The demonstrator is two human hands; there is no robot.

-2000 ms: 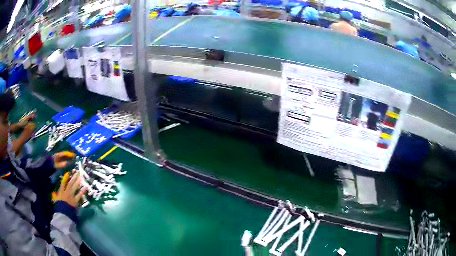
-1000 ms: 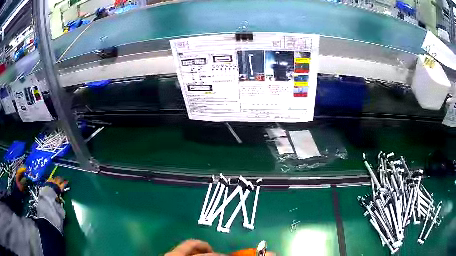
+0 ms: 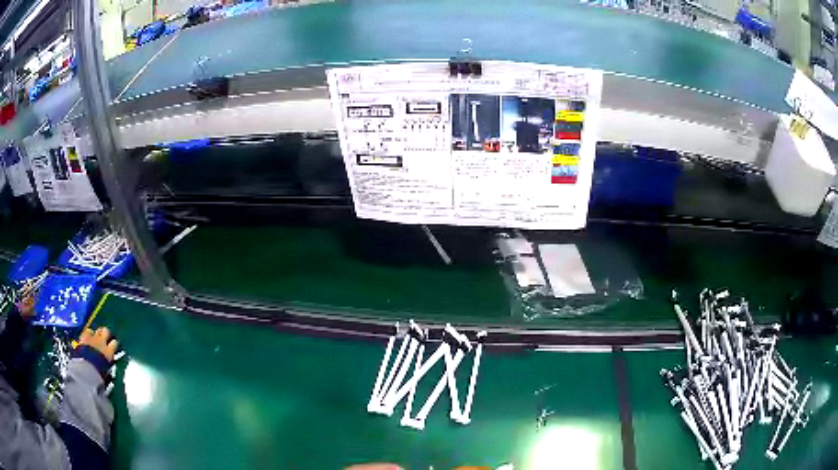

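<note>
At the bottom edge, a sliver of my left hand [image 3: 375, 466] shows, cut off by the frame. Beside it a small orange patch, perhaps a covered finger of my right hand [image 3: 470, 467], also shows, with a small white piece next to it. What either hand holds is hidden. A small group of white cable assemblies [image 3: 427, 378] lies fanned and crossed on the green mat against the rail, dark ends at the rail. A large heap of white cable assemblies [image 3: 735, 381] lies at the right.
A metal rail [image 3: 303, 323] runs behind the mat, with an upright post [image 3: 124, 193] at left. An instruction sheet [image 3: 473, 174] hangs above a clear plastic bag [image 3: 574, 289]. A white box [image 3: 798, 170] hangs at right. Another person's hand [image 3: 97, 344] is at left near blue trays [image 3: 64, 301].
The view has swung right from the neighbour's place to the cable group and heap. My hands, absent at first, came in at the bottom edge and now show less than one second ago.
</note>
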